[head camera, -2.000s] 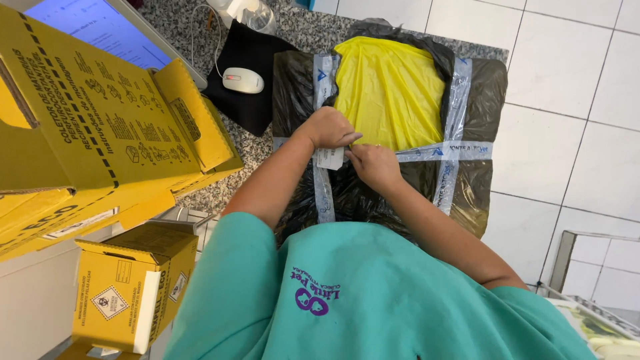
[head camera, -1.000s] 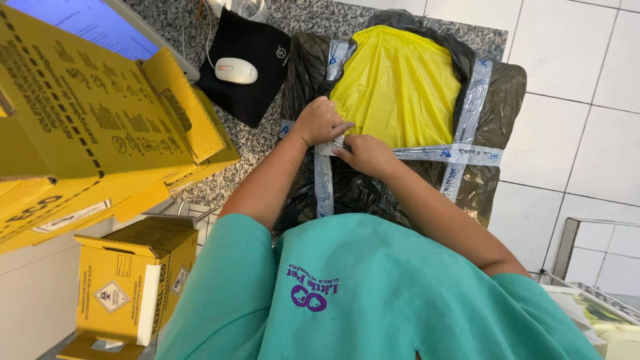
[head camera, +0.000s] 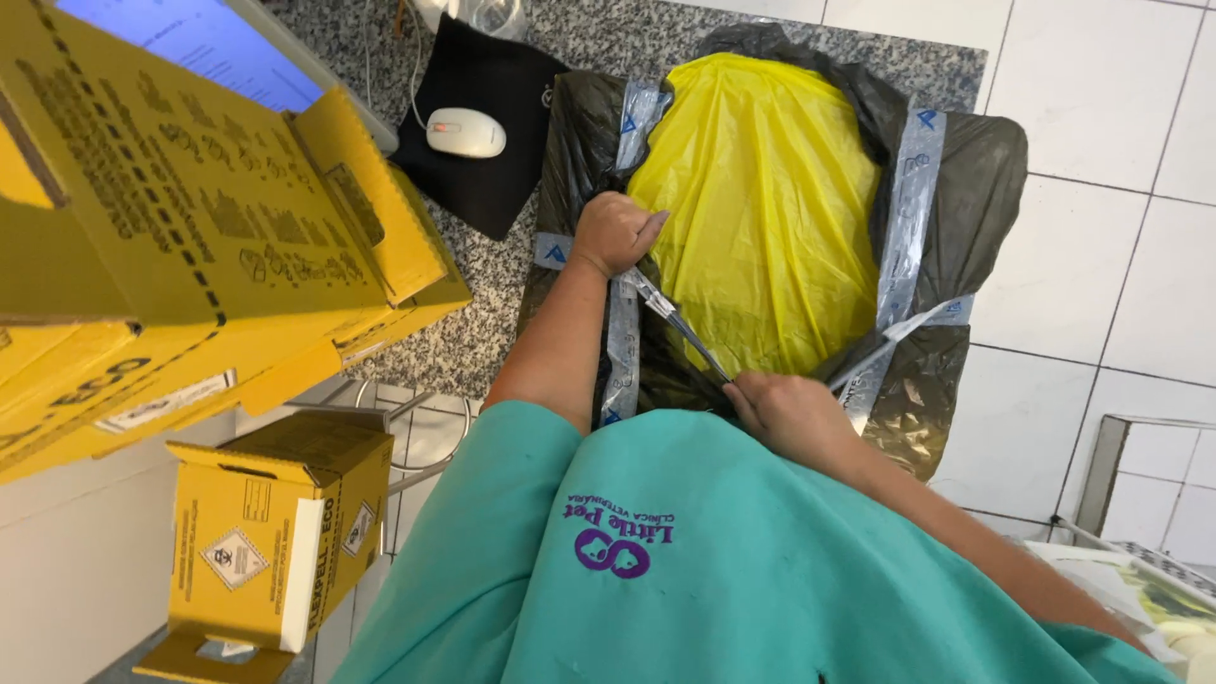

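A parcel wrapped in black plastic film point(head camera: 978, 209) lies on the granite counter, with bands of printed clear tape point(head camera: 910, 218) across it. Through a wide opening in the film a yellow plastic bag point(head camera: 769, 209) shows. My left hand point(head camera: 617, 233) is closed on the film and tape at the opening's left edge. Nearer my body, my right hand point(head camera: 793, 418) grips the taped edge of the black film and pulls it taut. A twisted strip of tape point(head camera: 670, 313) stretches between both hands.
On a black mouse pad point(head camera: 494, 95) left of the parcel sits a white computer mouse point(head camera: 465, 132). A large yellow cardboard box point(head camera: 190, 190) stands at the left, partly before a lit screen point(head camera: 209, 47). Below it is a smaller yellow box point(head camera: 237, 551). A metal-framed rack point(head camera: 1107, 475) stands at the lower right.
My right hand has moved away from my left, toward my body and to the right, drawing the taped film edge down. The opening is larger and more of the yellow bag shows.
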